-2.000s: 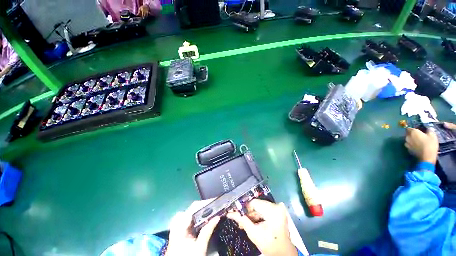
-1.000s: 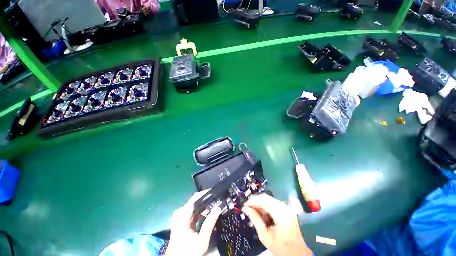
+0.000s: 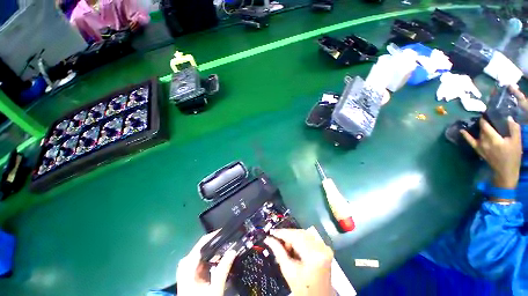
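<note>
A black device housing [image 3: 231, 205] lies open in front of me, its small rounded lid [image 3: 223, 180] at the far end. My left hand [image 3: 200, 269] grips the near left side of the raised inner section with its circuit board [image 3: 255, 226]. My right hand [image 3: 301, 260] is at the board's right side, thumb and finger pinched near thin red wires; what the fingertips hold is too small to tell. A dark part with light specks [image 3: 257, 272] lies between my hands. A white sheet [image 3: 341, 280] shows under the right hand.
A screwdriver [image 3: 334, 199] lies right of the housing. A component tray [image 3: 156, 124] is at left, a blue bin [image 3: 6, 252] at the left edge. A bagged unit [image 3: 356, 110] and white cloths [image 3: 457, 89] lie at right. Another person's hands [image 3: 499, 147] hold a black unit at far right.
The view has turned, so the bench things sit further left. The raised board section has tilted to show more of its board side. The neighbour's hands are back in view with a black unit.
</note>
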